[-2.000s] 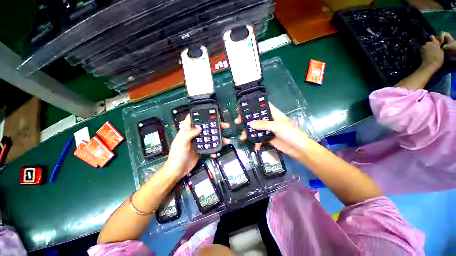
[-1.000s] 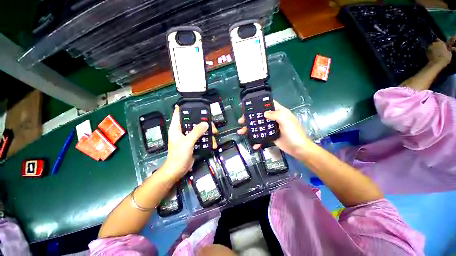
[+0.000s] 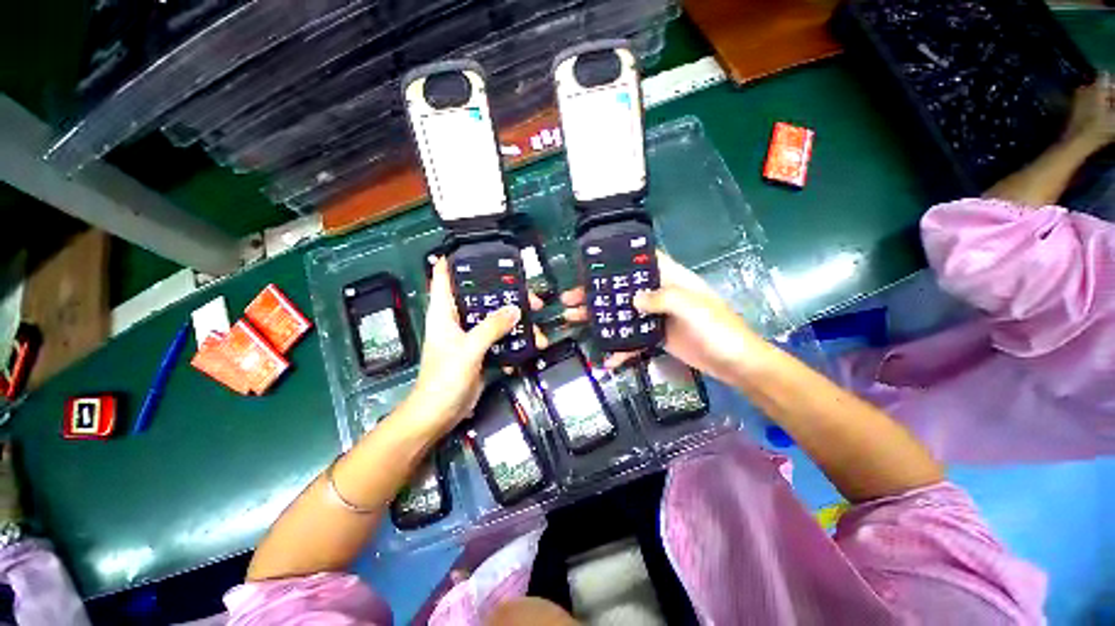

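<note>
My left hand (image 3: 455, 349) holds an open flip phone (image 3: 460, 165), its thumb on the lower keys of the black keypad. My right hand (image 3: 697, 320) holds a second open flip phone (image 3: 603, 147), its thumb at the right edge of the keypad. Both screens are lit white. The phones are side by side above a clear blister tray (image 3: 709, 184). Several closed black phones lie in the tray pockets, one at the upper left (image 3: 378, 327) and a row nearest me (image 3: 506, 448). One more is partly hidden behind my left hand.
Stacked blister trays (image 3: 355, 98) stand behind. Orange-red rectangles (image 3: 251, 355), a blue pen (image 3: 161, 379) and a red-and-black device (image 3: 91, 417) lie left. Another orange-red rectangle (image 3: 789, 154) lies right, near a black parts tray (image 3: 966, 98) and a neighbour's pink sleeve (image 3: 1015, 275).
Both phones have tilted, so their screens show more fully. The thumbs have shifted over the keys. The neighbour's hand has moved toward the right edge.
</note>
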